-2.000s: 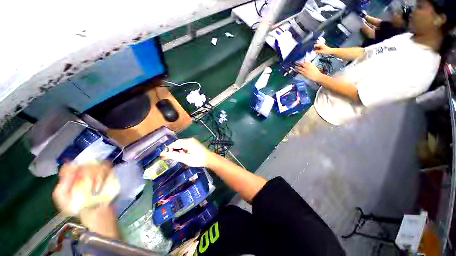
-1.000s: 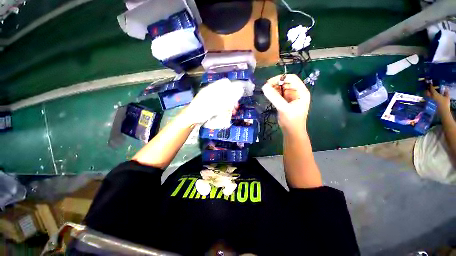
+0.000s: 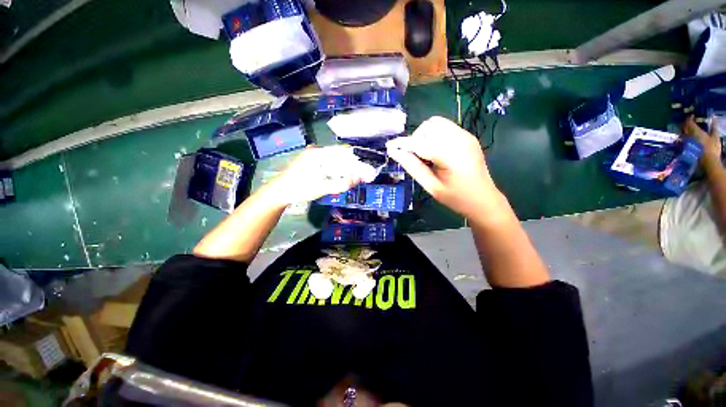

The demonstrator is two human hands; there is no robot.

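Note:
My left hand [image 3: 322,173] is over the row of blue retail boxes and holds a small dark item [image 3: 368,155] with a pale edge; its exact type is unclear. My right hand [image 3: 446,159] meets it from the right, thumb and fingertips pinched at the item's right end. Several blue retail boxes [image 3: 358,230] lie overlapped in a column beneath and in front of my hands. A white insert [image 3: 368,123] lies on the boxes just beyond my hands. The parts of the boxes directly under my hands are hidden.
An open carton with blue boxes [image 3: 275,48] stands at the far left. A blue box with a yellow label [image 3: 216,181] lies on the left. A mouse [image 3: 419,29] and black cables [image 3: 476,95] are beyond. Another worker's hand [image 3: 702,143] is by blue boxes [image 3: 653,160] at the right.
My head view has turned from the monitor side to face the bench squarely. My right hand has come left to meet my left hand at the small item.

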